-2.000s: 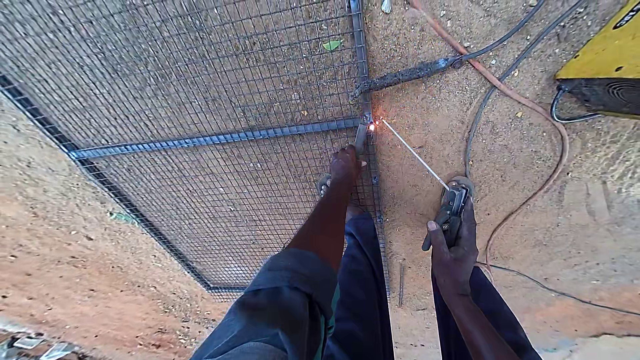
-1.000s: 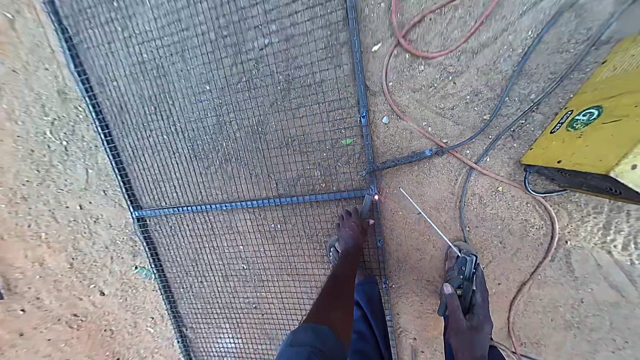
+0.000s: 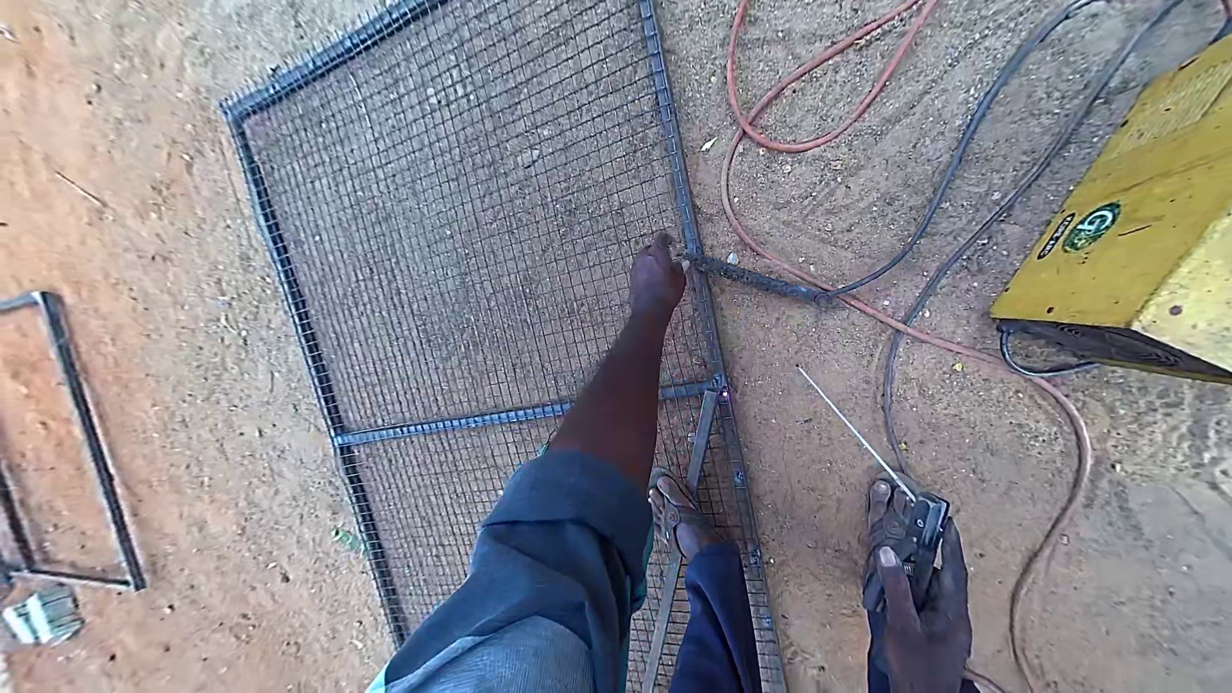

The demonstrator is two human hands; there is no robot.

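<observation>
My right hand (image 3: pixel 924 602) is closed around a welding electrode holder (image 3: pixel 926 529), and a thin pale electrode (image 3: pixel 852 423) points up and left from its jaw, apart from the frame. My left hand (image 3: pixel 659 279) reaches over the wire mesh (image 3: pixel 462 221) beside the frame's right bar (image 3: pixel 671 125). Its fingers are at the end of a dark, rough rod-like piece (image 3: pixel 760 277) joined to a cable; whether they grip it is unclear. A flat metal strip (image 3: pixel 704 438) lies over the mesh, its upper end at the joint of crossbar (image 3: pixel 462 423) and right bar, beside a small glowing spot (image 3: pixel 725 394).
A yellow welding machine (image 3: pixel 1107 231) stands at the right. Dark cables (image 3: pixel 948 183) and a reddish cable (image 3: pixel 972 351) cross the sandy ground. My sandalled foot (image 3: pixel 679 510) is on the mesh. Another metal frame (image 3: pixel 87 433) lies at far left.
My left hand has left the strip near the joint and moved up the frame to the rod-like piece. Bright welding sparks seen earlier have gone; the electrode is farther from the joint. The view has shifted.
</observation>
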